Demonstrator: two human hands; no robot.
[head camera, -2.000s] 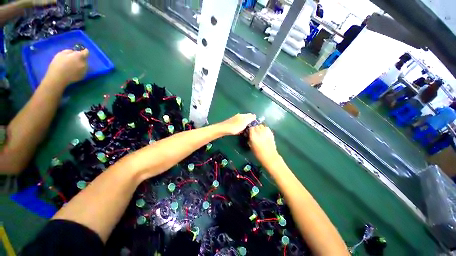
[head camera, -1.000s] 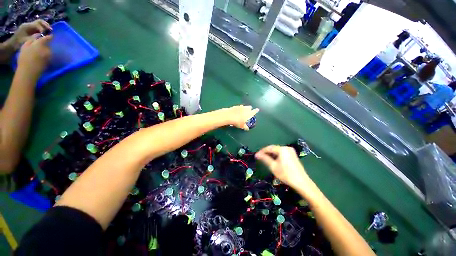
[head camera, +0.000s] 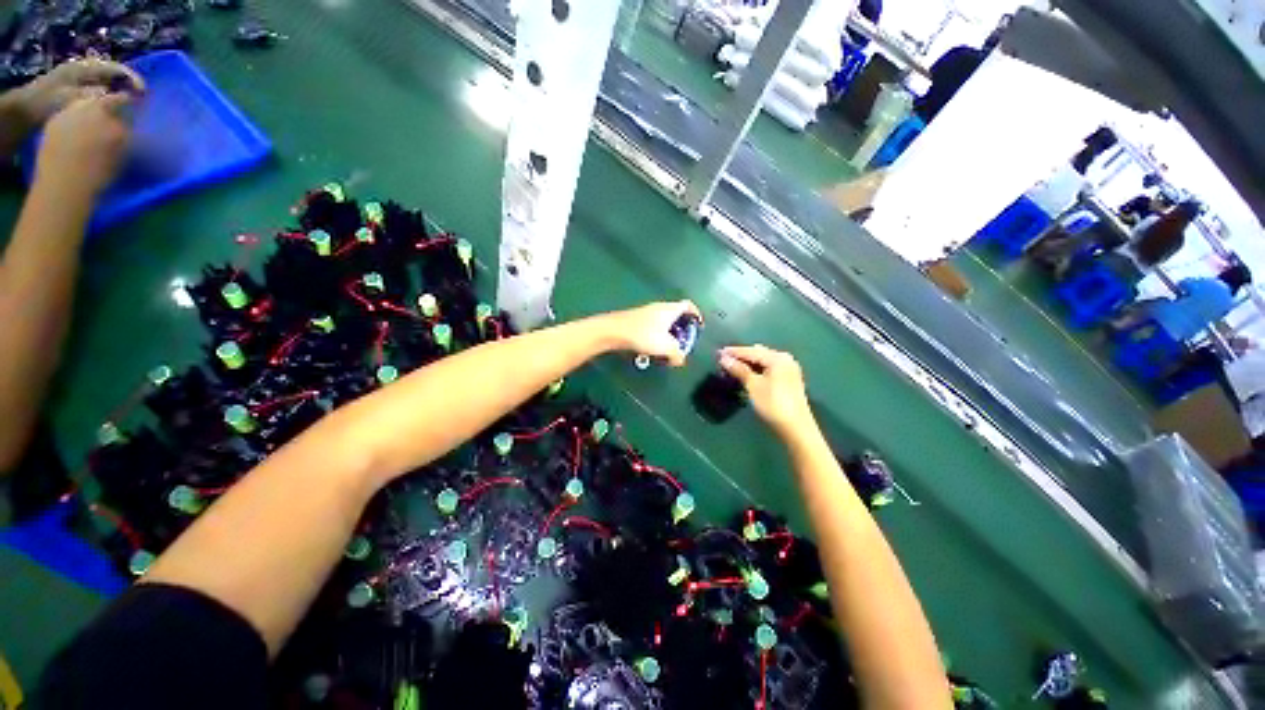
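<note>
My left hand (head camera: 658, 333) is shut on a small round shiny unit (head camera: 684, 330), which shows between the fingers. My right hand (head camera: 766, 377) is just to its right, fingertips pinched together at the top of a black housing (head camera: 719, 397), which hangs or stands just below the fingers. The two hands are a short gap apart over the green surface (head camera: 680, 264). A large pile of black housings (head camera: 611, 548) with pale green round ends and red wires spreads below and left of my forearms.
A perforated white post (head camera: 538, 167) stands behind my left hand. At left, another person's hands (head camera: 76, 125) work over a blue tray (head camera: 208, 156). Joined units (head camera: 871, 479) lie right of my right forearm. A metal rail (head camera: 888, 326) and dark belt run behind.
My right hand has come up from the pile towards my left hand and now has a black housing at its fingertips. My left hand stays near the post with the round unit.
</note>
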